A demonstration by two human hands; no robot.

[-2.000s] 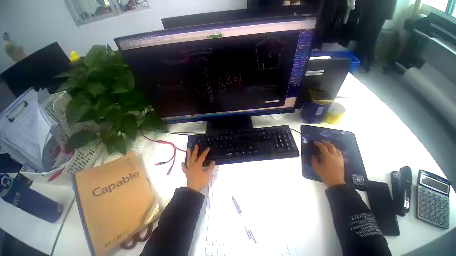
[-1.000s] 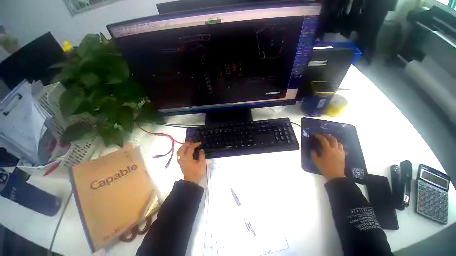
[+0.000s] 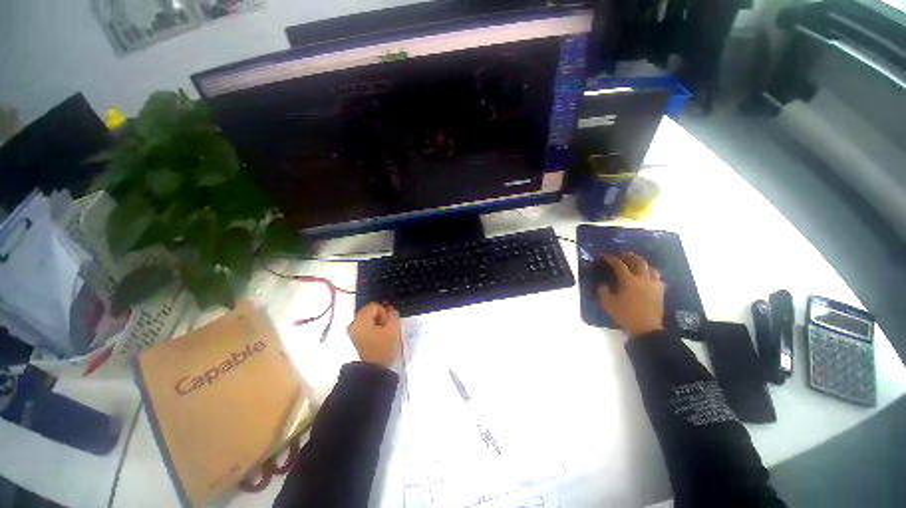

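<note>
My left hand (image 3: pixel 377 334) is closed in a loose fist at the lower left edge of the black keyboard (image 3: pixel 465 270), with nothing seen in it. My right hand (image 3: pixel 634 294) rests over the black mouse (image 3: pixel 604 275) on the dark mouse pad (image 3: pixel 681 260); the mouse is mostly hidden under the fingers. The monitor (image 3: pixel 397 129) shows a black CAD screen with thin outlines. A pen (image 3: pixel 475 413) lies on white paper (image 3: pixel 497 474) with line sketches, between my forearms.
At left are a tan notebook (image 3: pixel 221 402) over dark red scissors handles (image 3: pixel 260 474), a navy bottle (image 3: pixel 62 415), a plant (image 3: pixel 179 203) and a red cable (image 3: pixel 331 303). At right are a black smartphone (image 3: pixel 740 372), a stapler (image 3: pixel 782 332) and a calculator (image 3: pixel 841 352).
My left hand has drawn its spread fingers in from the keyboard and curled into a fist at its edge. My right hand stays on the mouse. The camera view has shifted slightly.
</note>
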